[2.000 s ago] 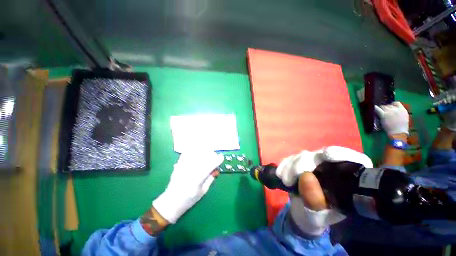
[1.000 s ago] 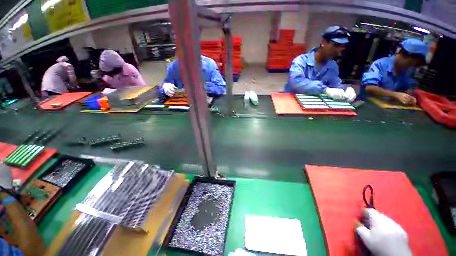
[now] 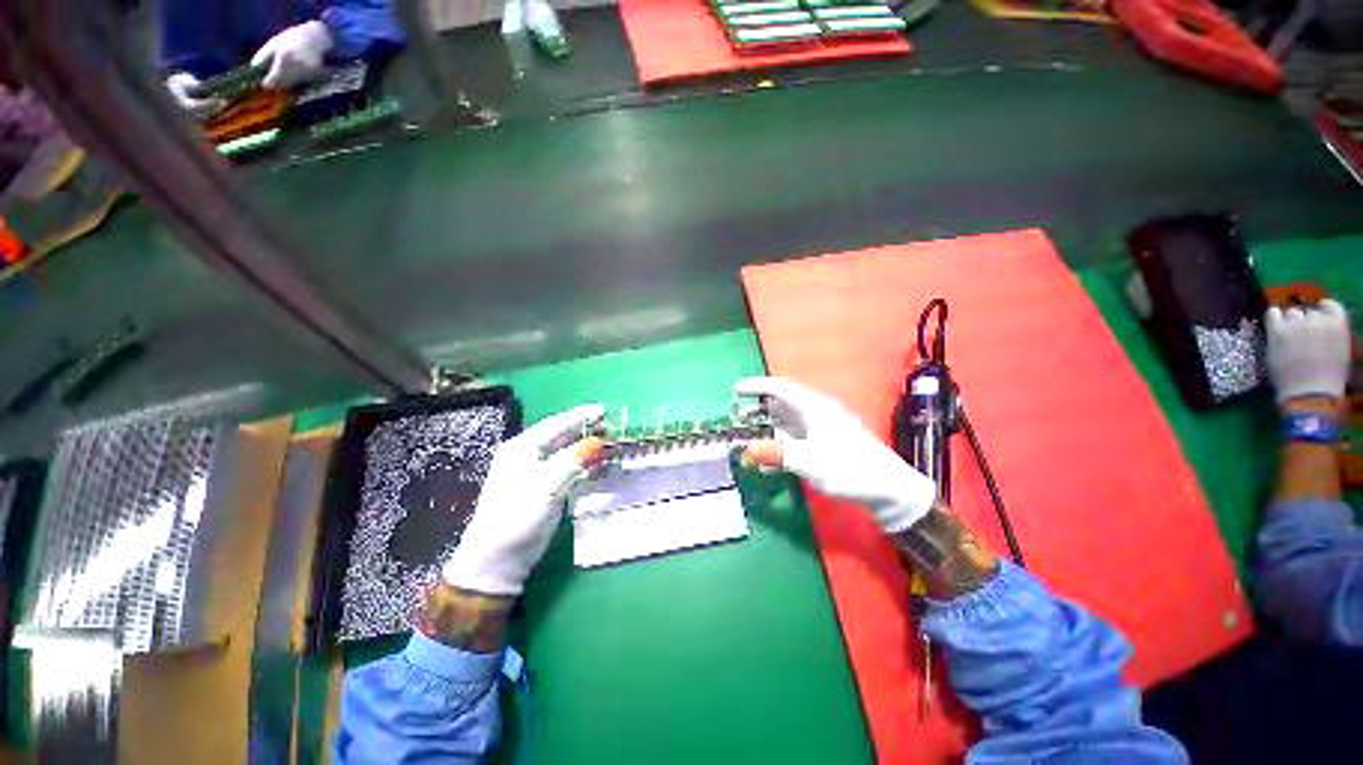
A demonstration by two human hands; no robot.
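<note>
My left hand [image 3: 523,501], in a white glove with bare fingertips, holds the left end of a narrow green circuit board [image 3: 670,434]. My right hand [image 3: 837,448], gloved alike, holds its right end. The board is level above white strips [image 3: 658,531] on the green mat, and small upright parts stand along it. The black electric screwdriver [image 3: 927,426] lies on the red foam board [image 3: 1046,448], partly behind my right forearm. The black screw tray [image 3: 341,523], full of tiny silver screws with a dark bare patch, sits left of my left hand.
Silver ridged strips [image 3: 127,523] lie on cardboard [image 3: 239,598] at left. A metal post [image 3: 224,224] rises beside the screw tray. The dark green conveyor [image 3: 598,194] runs beyond the mat. Another person's gloved hand [image 3: 1309,351] is at right by a black tray [image 3: 1196,299]. More gloved hands work across the conveyor.
The view has tilted down again. The screwdriver, in my right hand two seconds ago, now lies on the red board. Both hands now hold the circuit board.
</note>
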